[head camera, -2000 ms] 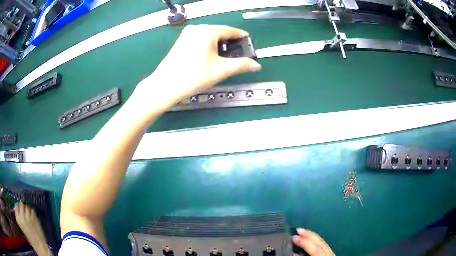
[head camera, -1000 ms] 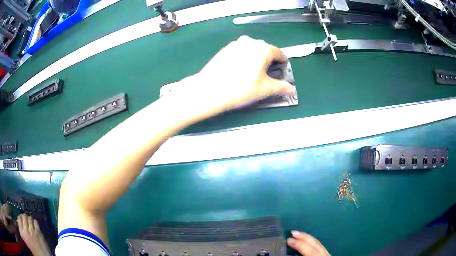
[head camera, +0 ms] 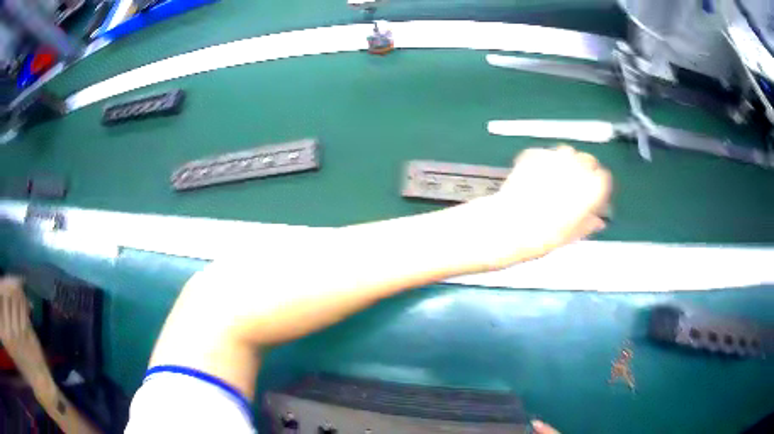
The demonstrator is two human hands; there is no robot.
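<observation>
A grey strip housing with a row of openings lies on the green belt. My left hand is closed over its right end, fingers curled down, and hides that end; the grip is blurred. My bare left forearm crosses the middle of the picture. A stack of dark ribbed housings stands at the bottom edge, partly cut off. Only a fingertip of my right hand shows, close to the stack's right end. What it touches cannot be seen.
More housings lie on the belt at left and far left. Another stack and loose copper-coloured parts are at right. A metal guide arm is beyond my hand. Another person's hand shows at lower left.
The view has shifted, moving most things right and down. My left hand brought a dark piece down to the belt housing, and now its fingers hide the right end. My right hand has mostly left the picture.
</observation>
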